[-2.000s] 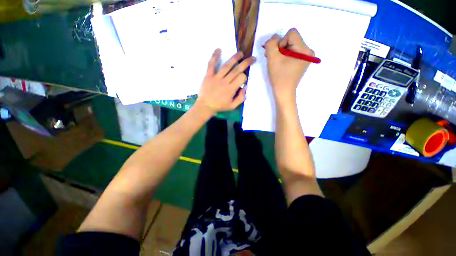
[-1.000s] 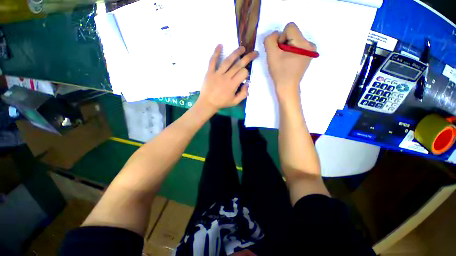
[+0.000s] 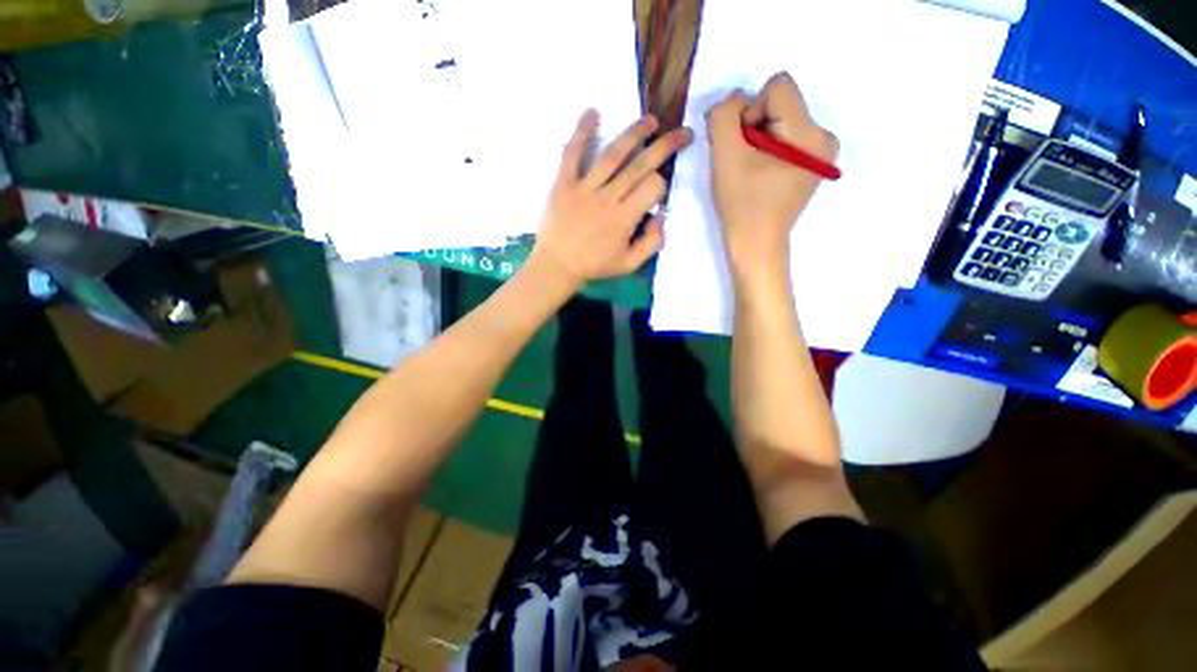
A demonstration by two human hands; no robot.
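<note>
The white notebook (image 3: 873,118) lies in front of me, its page overexposed. My right hand (image 3: 772,164) holds a red pen (image 3: 792,151) over its upper left part. The pen's tip is hidden by the fingers. My left hand (image 3: 607,201) lies flat with fingers spread, its fingertips at the strip between the two papers. It holds nothing that I can see. White record sheets (image 3: 433,145) with a few dark marks lie to the left, touching or just under the left hand.
A calculator (image 3: 1046,219), dark pens (image 3: 982,177) and a tape roll (image 3: 1151,355) lie on the blue printed covering (image 3: 906,335) at right. A white stool seat (image 3: 919,410) is below the bench. Cardboard boxes (image 3: 197,341) stand at lower left. An open carton (image 3: 1116,584) is at lower right.
The whole view has shifted slightly, moving the papers and calculator rightward. The right hand still holds the red pen, now tilted more steeply. A greyish, blurred limb-like shape has appeared at lower left.
</note>
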